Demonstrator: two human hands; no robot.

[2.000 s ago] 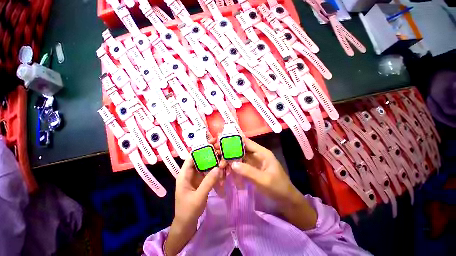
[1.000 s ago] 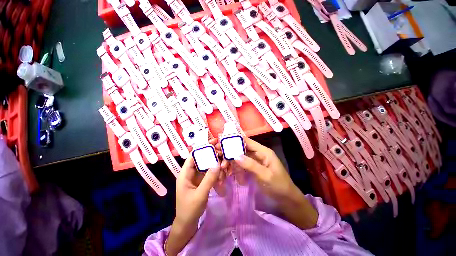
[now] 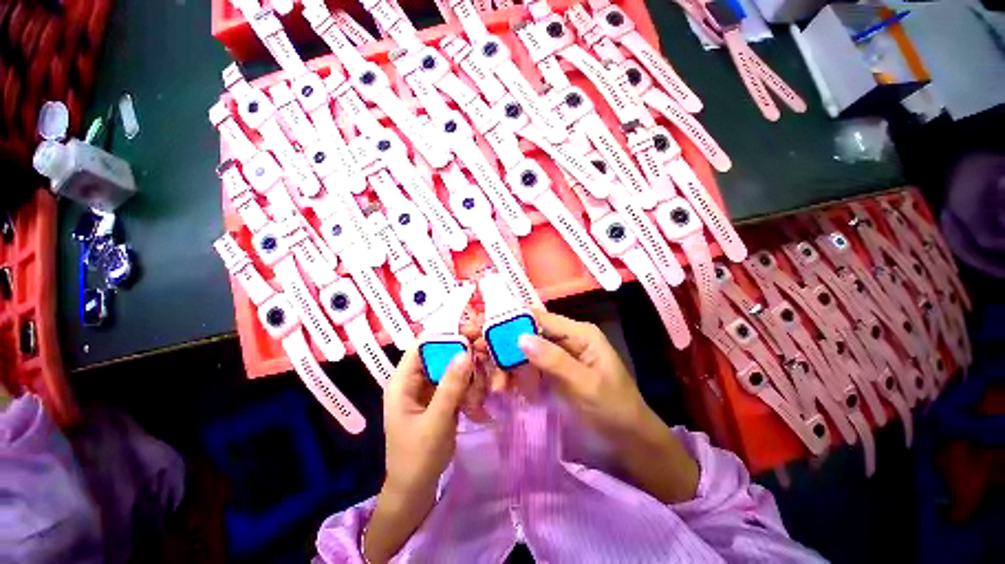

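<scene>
My left hand (image 3: 424, 413) holds a smartwatch (image 3: 442, 360) by its case, screen up and lit light blue, thumb at the screen's right edge. My right hand (image 3: 584, 369) holds a second smartwatch (image 3: 510, 340) beside it, also lit blue, with the thumb on its screen. Pale pink straps extend from both cases towards the tray. Both are at the near edge of a red-orange compartment tray (image 3: 540, 256), where many pink-strapped watches lie back up. The undersides of the held watches and some fingers are hidden.
Another red tray of watches (image 3: 760, 424) is at lower right. A white bottle (image 3: 88, 174) with its lid open and small silver pieces (image 3: 110, 262) lie left. An open box (image 3: 865, 66) and crumpled clear plastic (image 3: 862, 141) are at right. A neighbour's sleeve (image 3: 39, 474) shows at lower left.
Both screens have gone from green to white to light blue. The right-hand watch is tilted slightly and its thumb has moved onto the screen. The neighbour's sleeve at left has shifted down.
</scene>
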